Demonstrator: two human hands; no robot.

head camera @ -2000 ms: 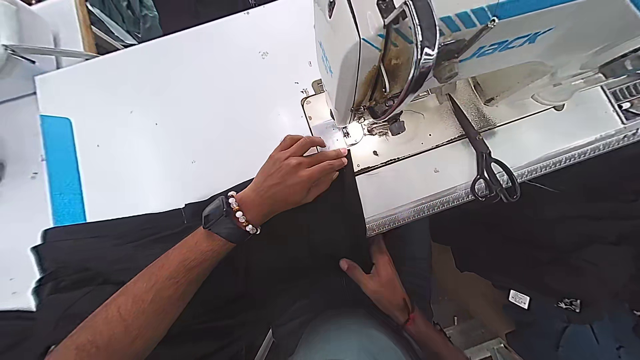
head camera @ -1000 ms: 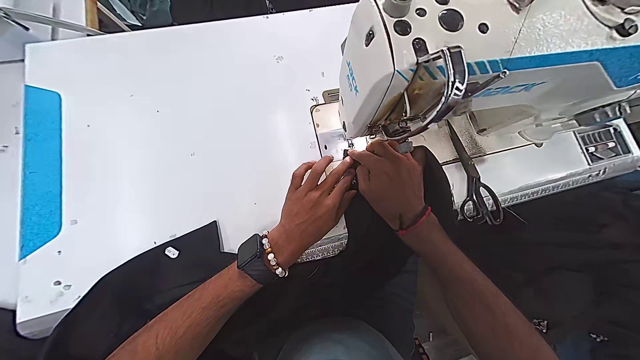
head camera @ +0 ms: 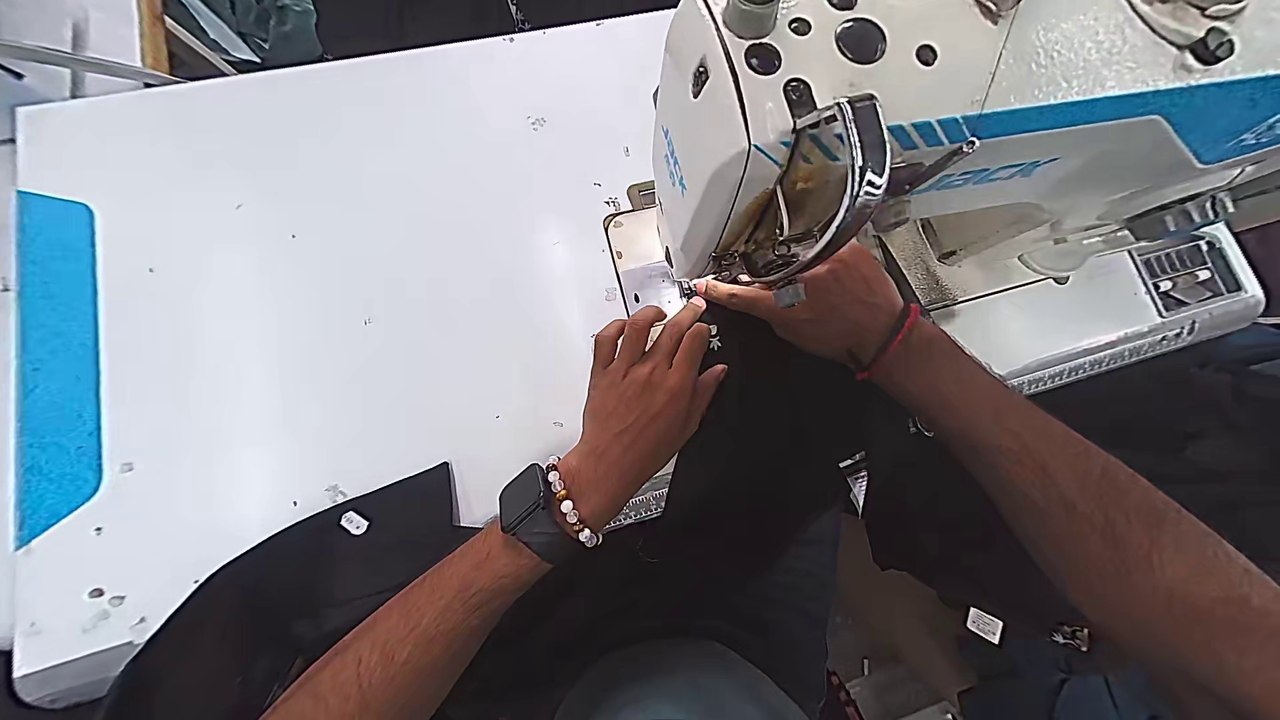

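Note:
A white and blue Jack sewing machine (head camera: 700, 150) stands at the upper right, its needle area lit above the metal needle plate (head camera: 640, 250). Black fabric (head camera: 760, 420) runs from the needle area down over the table's front edge. My left hand (head camera: 650, 390), with a watch and beaded bracelet at the wrist, rests on the fabric's left side, fingertips close to the presser foot. My right hand (head camera: 830, 300), with a red string at the wrist, lies under the machine head on the fabric, index finger extended to the foot. Part of that hand is hidden by the metal guard.
The white tabletop (head camera: 350, 270) extends left to a blue panel (head camera: 58, 370). More black fabric (head camera: 300, 560), with a small white tag (head camera: 354, 522), lies across the table's lower edge. Dark cloth (head camera: 1120, 450) hangs at the right. A small parts tray (head camera: 1185, 275) is set in the machine bed.
My right hand has moved from below the table edge up to the presser foot. The black fabric beneath my left hand has shifted. The scissors seen earlier on the machine bed are now out of sight.

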